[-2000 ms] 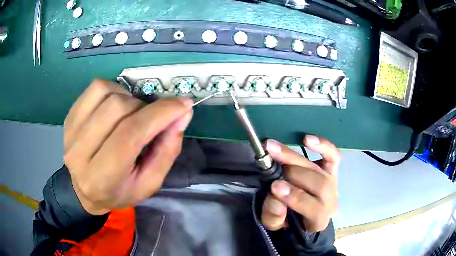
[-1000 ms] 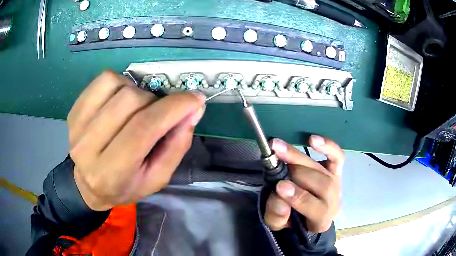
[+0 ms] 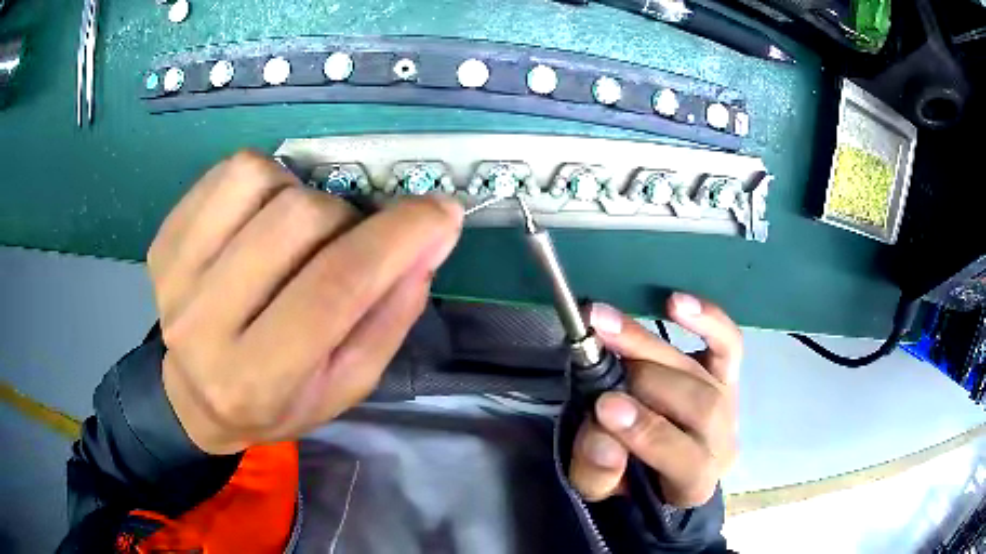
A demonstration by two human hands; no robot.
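A pale strip workpiece (image 3: 638, 148) with a row of several greenish-grey joints lies on the green mat. My left hand (image 3: 297, 303) pinches a thin solder wire (image 3: 483, 205); its free end reaches the third joint from the left. My right hand (image 3: 660, 400) holds a soldering iron (image 3: 560, 290) by its black grip. The iron's tip is at the lower right of that same joint; whether it touches cannot be told. My left hand covers part of the workpiece's lower left edge. Behind it lies a dark strip (image 3: 368, 70) with round silver-white discs and one small ring.
Tweezers (image 3: 87, 65) lie at the left, near loose round discs (image 3: 178, 11). A tray with a yellow sponge (image 3: 862, 184) stands at the right, beside a black stand (image 3: 932, 105). A black pen (image 3: 735, 35) and a green cup (image 3: 870, 22) are at the back right.
The view has shifted slightly. My left hand has moved a little to the right, towards the joint, and less wire shows beyond the fingers. The iron stays at the third joint.
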